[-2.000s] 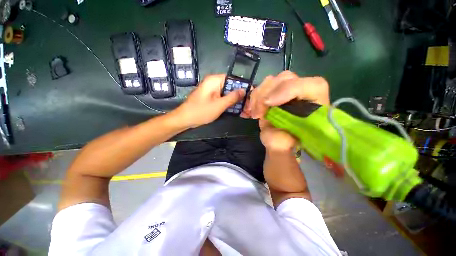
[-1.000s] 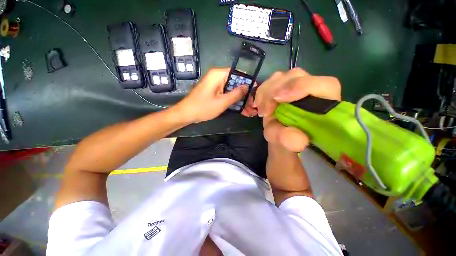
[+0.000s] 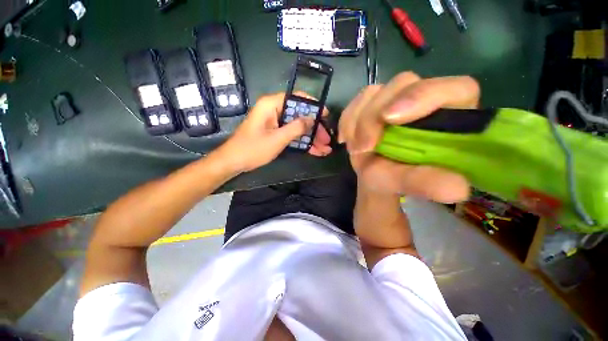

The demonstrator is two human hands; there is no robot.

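My left hand (image 3: 270, 133) holds a black front housing with a keypad (image 3: 308, 100) by its lower part, thumb on the keys, above the mat near its front edge. The window at the far end shows the green mat through it. My right hand (image 3: 407, 136) grips a bright lime green electric screwdriver (image 3: 520, 160), just right of the housing. The screwdriver's body is cut off by the right picture edge and its tip is hidden behind my fingers. My right hand and the housing are apart.
Three black back housings with white labels (image 3: 188, 96) lie in a row on the green mat (image 3: 93, 150). A main board with LCD (image 3: 307, 30), thin tweezers (image 3: 372, 56) and a red-handled screwdriver (image 3: 408, 28) lie beyond the hands. A pale thin strand crosses the left.
The electric screwdriver and my right hand have moved right, away from the front housing. The housing is still in my left hand, now more upright. The view has shifted slightly.
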